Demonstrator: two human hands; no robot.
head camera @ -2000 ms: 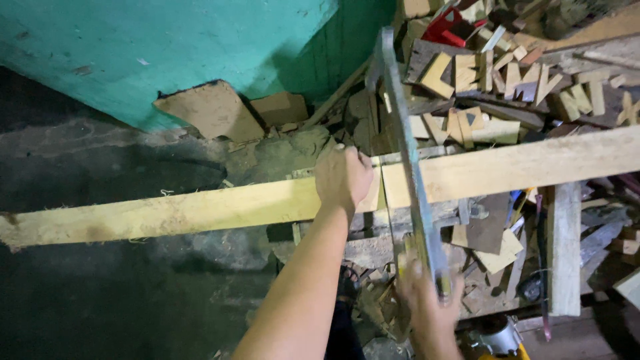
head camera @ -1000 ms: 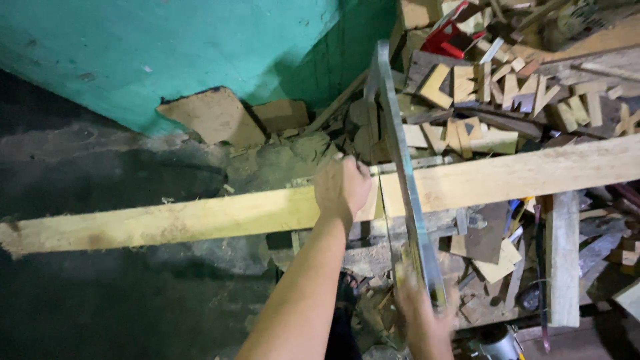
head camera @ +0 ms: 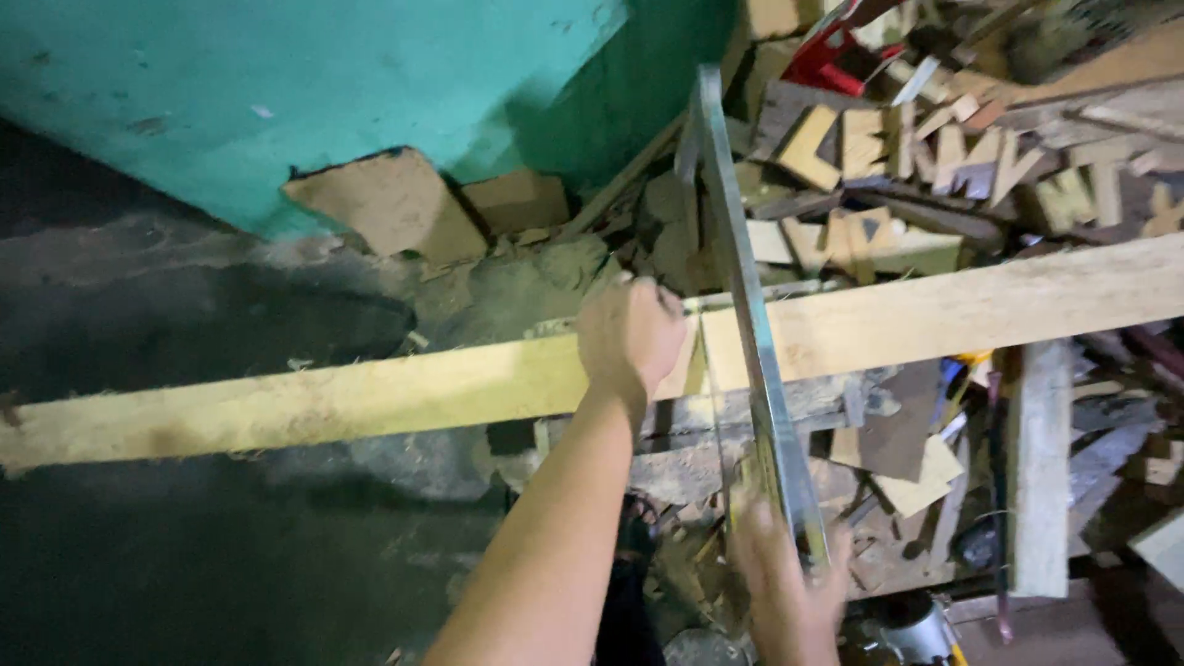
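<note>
A long pale wooden board (head camera: 444, 387) runs from the left edge to the right edge of the head view. My left hand (head camera: 631, 335) is clenched over its middle and presses on it; whether the fingers wrap the far edge is hidden. Just right of that hand, a metal-framed bow saw (head camera: 754, 314) stands across the board, its thin blade at a line in the wood. My right hand (head camera: 786, 564), blurred, is closed around the saw's near end, below the board. How deep the blade sits cannot be told.
Wood offcuts (head camera: 860, 143) are heaped at the upper right, beside a red object (head camera: 826, 65). A greyish plank (head camera: 1041, 472) lies below the board at right. Broken brown sheet pieces (head camera: 393, 203) lean on the green wall (head camera: 324, 83). A metal can (head camera: 916, 629) stands near the bottom.
The saw and my right hand have shifted slightly along the stroke, back and forth across the board. My left hand keeps its place on the board.
</note>
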